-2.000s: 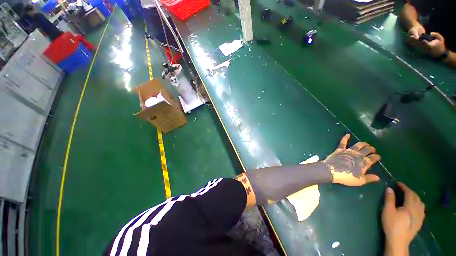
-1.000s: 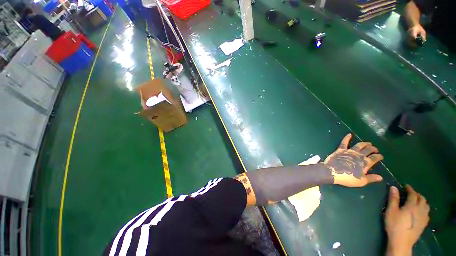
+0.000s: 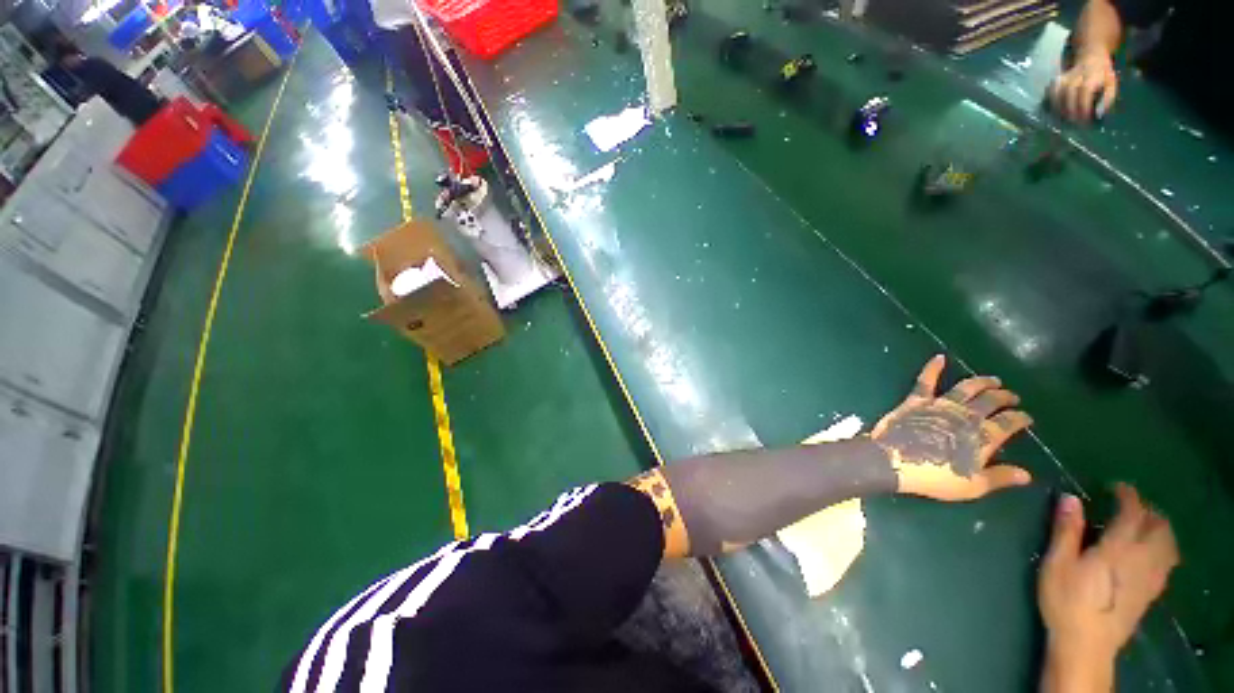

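My left hand [image 3: 945, 436], at the end of a grey-covered forearm, lies on the green bench with its fingers spread and holds nothing. My right hand [image 3: 1107, 575] is at the lower right, just beyond it, with thumb and fingers apart. A dark patch shows beside its thumb; I cannot tell whether it is a part or shadow. A black unit [image 3: 1118, 355] lies on the belt above my right hand. A torn cream paper sheet [image 3: 828, 548] lies partly under my left forearm.
An open black unit with yellow [image 3: 943, 179] and several smaller units lie farther up the belt. Another person's hand [image 3: 1084, 90] rests across the bench. A white post [image 3: 655, 57] and stacked boards [image 3: 999, 19] stand farther back. An open carton [image 3: 440, 305] is on the floor.
The black unit has moved right and nearer along the belt, and the yellow-patched unit has appeared behind it. My right hand's fingers have spread. The other person's hand no longer shows a black item.
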